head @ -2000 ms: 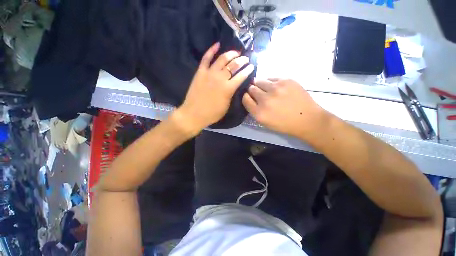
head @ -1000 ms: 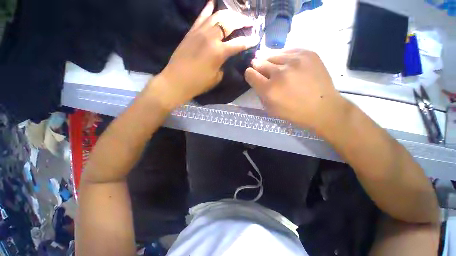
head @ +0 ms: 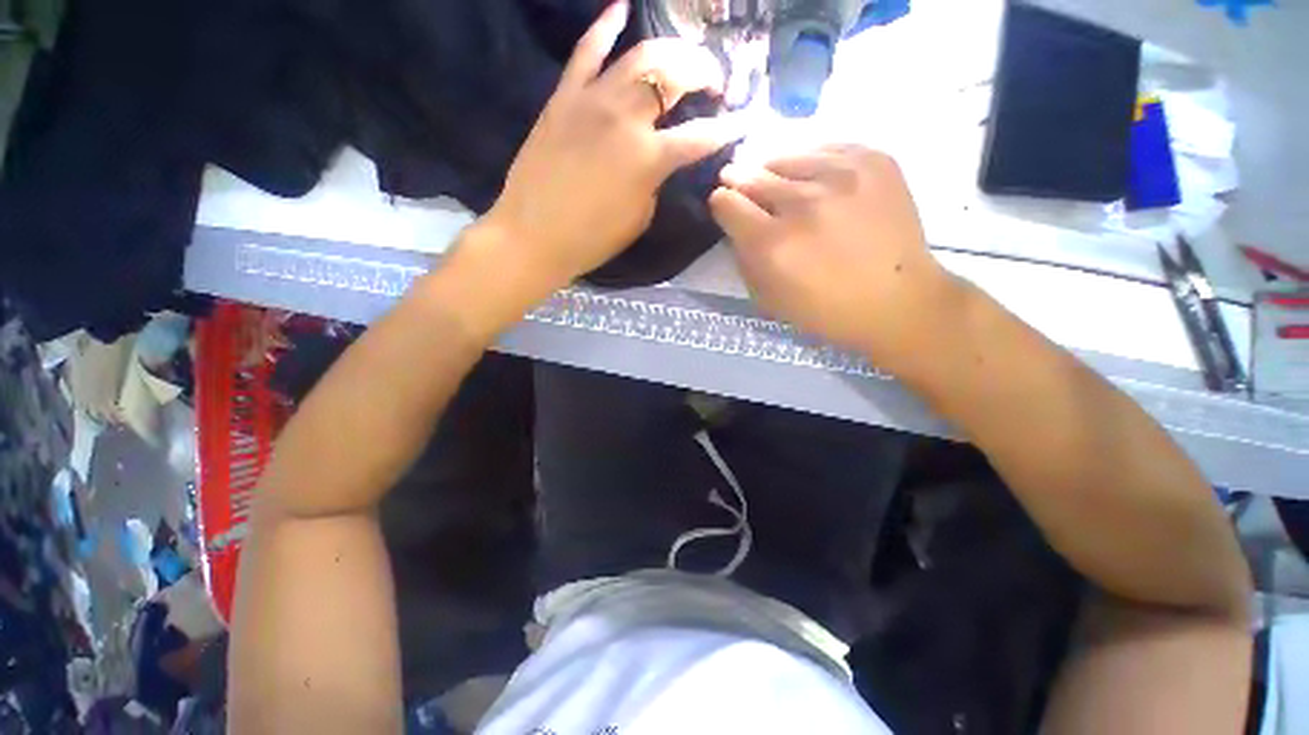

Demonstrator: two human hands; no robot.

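The black garment piece (head: 388,86) drapes over the left of the white table, and its edge runs under my hands. My left hand (head: 596,158) lies flat on the cloth with fingers spread, beside the presser foot area (head: 739,58), which is washed out by bright light. My right hand (head: 826,237) pinches the cloth edge at its fingertips, just right of my left fingers. A translucent blue-grey cylinder (head: 803,69) stands right of the needle area. The needle itself cannot be made out.
A black rectangle, maybe a phone (head: 1062,108), lies right with a blue packet (head: 1151,158) beside it. Dark snips (head: 1203,316) and red handles (head: 1275,266) lie further right. A ruler strip (head: 675,338) runs along the front edge. A red basket (head: 230,445) stands lower left.
The view has shifted, so the machine parts sit higher in the picture. My left hand has moved up beside the presser foot with the cloth. My right hand keeps its pinch.
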